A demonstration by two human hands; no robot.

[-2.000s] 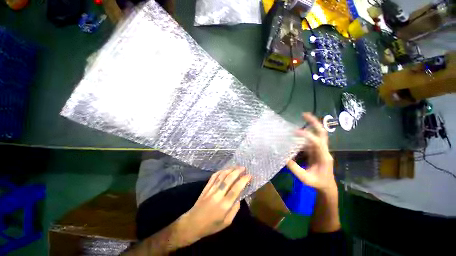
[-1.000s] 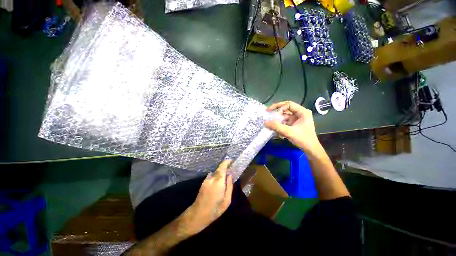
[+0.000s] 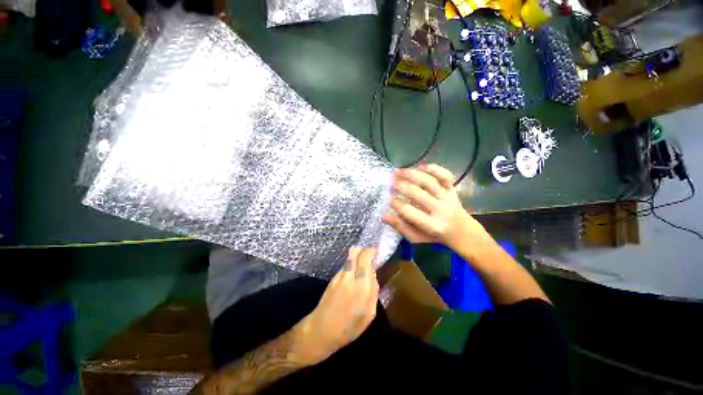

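A long sheet of silvery bubble wrap [image 3: 285,162] lies slantwise over the green table and overhangs its front edge. Its far left part glares white and seems layered. Its near right end is folded over. My left hand [image 3: 347,301] holds the lower corner of that end between thumb and fingers. My right hand [image 3: 428,204] grips the upper corner of the same end, fingers lying over the fold. No circuit board shows through the wrap.
Right on the table [image 3: 339,85] are part-fitted blue panels [image 3: 497,69], a dark metal box [image 3: 420,50] with black cables, a white spool [image 3: 514,165] and white-leaded parts [image 3: 536,136]. An open carton [image 3: 412,297] and blue stools [image 3: 35,339] stand below.
The wrap's near right end went from flat to folded over. My right hand moved left and down onto the fold, and now grips it. The camera view has shifted a little.
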